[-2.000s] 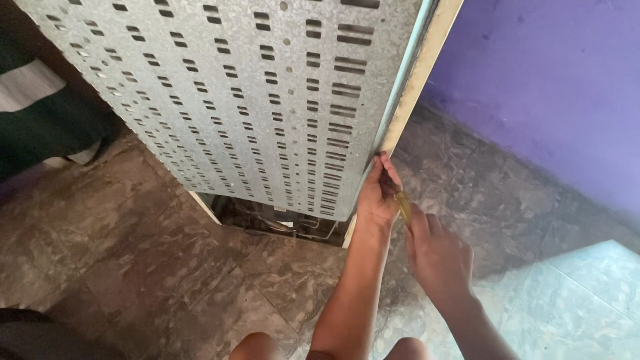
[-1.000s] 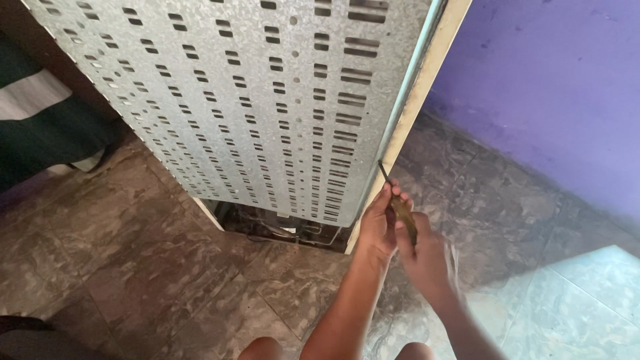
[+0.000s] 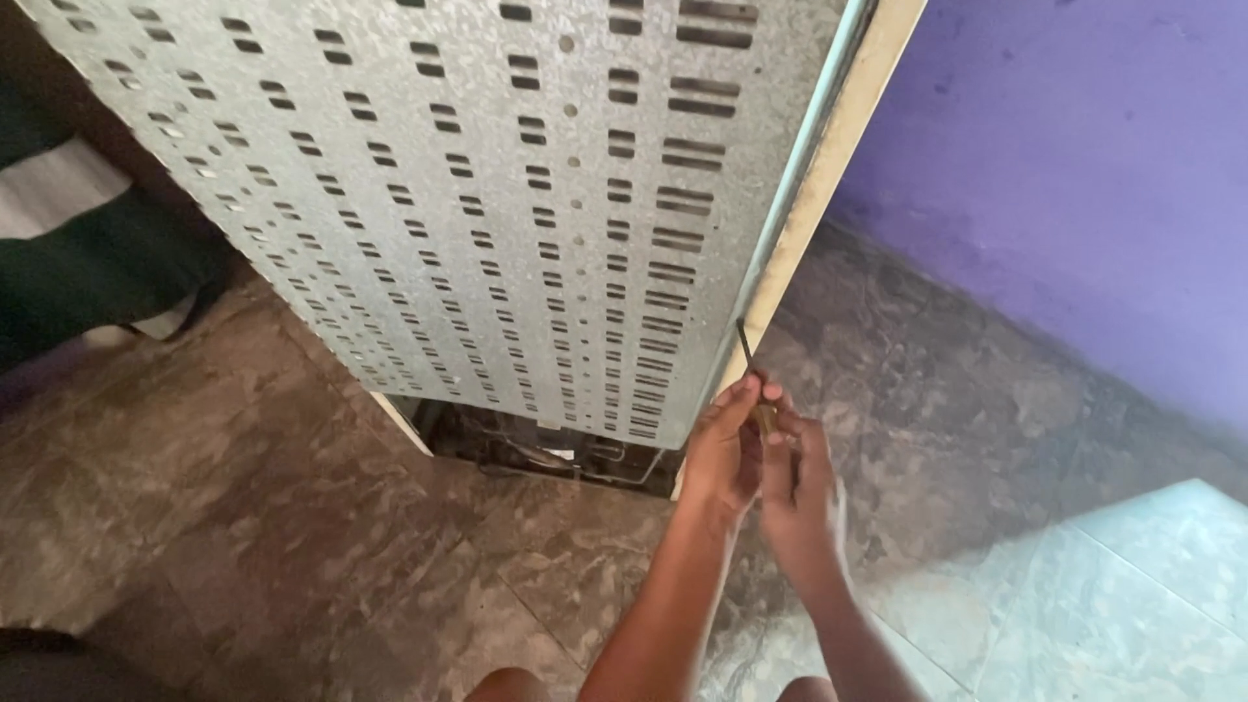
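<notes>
A perforated sheet-metal back panel [image 3: 487, 195] of an upright appliance, seemingly a refrigerator, stands before me. Along its right side runs a cream edge [image 3: 829, 166] beside a pale blue strip [image 3: 801, 146]. My left hand [image 3: 726, 439] is at the lower right corner, its fingertips around the shaft of a screwdriver [image 3: 746, 346]. The dark tip meets the seam between panel and cream edge. My right hand [image 3: 801, 478] has its fingers on the yellowish-brown handle, which they partly hide. Tubing and wires [image 3: 546, 448] show in the opening below the panel.
A purple wall [image 3: 1063, 175] rises at the right. Brown marbled floor tiles [image 3: 322, 546] surround the appliance, with a bright patch of light at the lower right. Dark green and white fabric [image 3: 88, 234] hangs at the left. My knees show at the bottom edge.
Two seconds ago my left hand was higher at the cream edge and hid the screwdriver's shaft; now the hand is lower along it and the shaft shows. My right hand's fingers have shifted on the handle.
</notes>
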